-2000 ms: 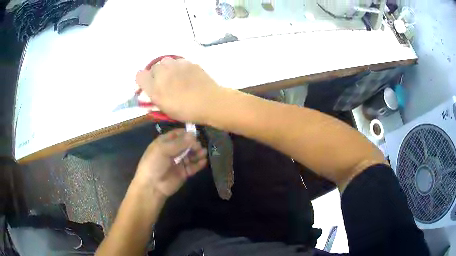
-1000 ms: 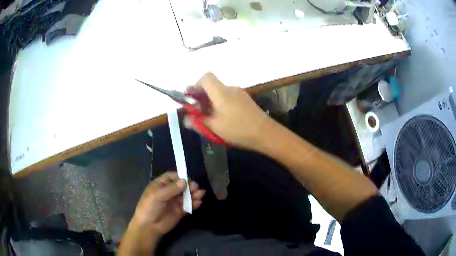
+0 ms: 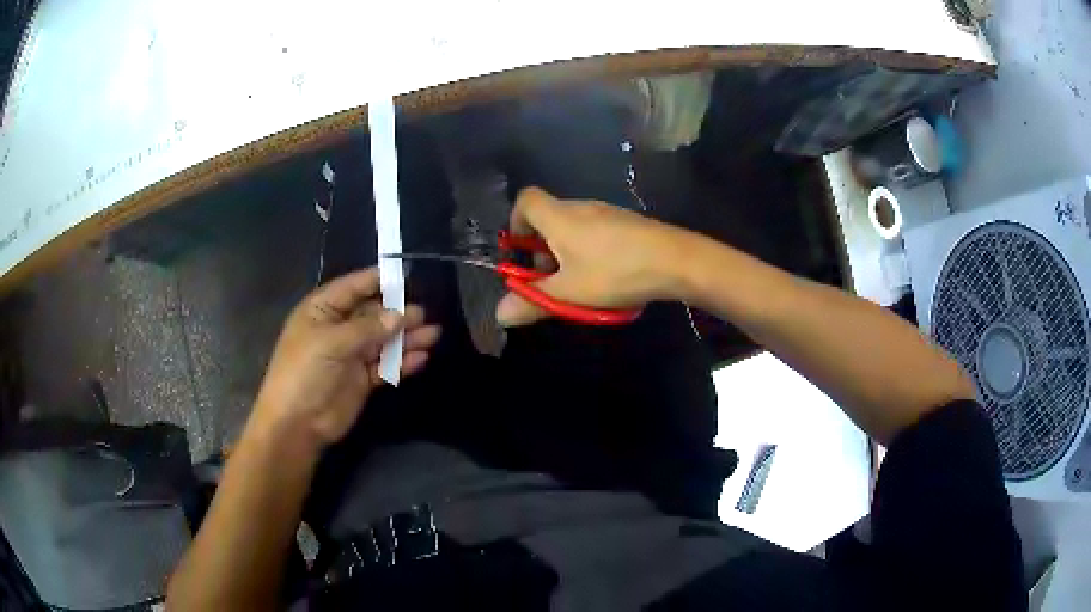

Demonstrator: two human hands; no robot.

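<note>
A white strip [image 3: 386, 179] hangs over the table edge and runs down to my left hand [image 3: 347, 347]. My left hand pinches it between thumb and fingers, with the strip's lower end sticking out below. My right hand [image 3: 586, 257] holds the red-handled scissors [image 3: 572, 311]. Their slim blades point left and reach the strip just above my left fingers. I cannot tell if the blades are open or closed on it.
The white table [image 3: 503, 30] with its brown edge runs across the top. At right are a box fan [image 3: 1003, 359], a white roll [image 3: 885, 212] and a cup-like item [image 3: 919, 146] on a side shelf. A white board [image 3: 796, 478] bears a small grey tool [image 3: 755, 479].
The view has tilted down. My right hand has brought the scissors from over the table edge down to the strip, just above my left hand, which still holds the strip.
</note>
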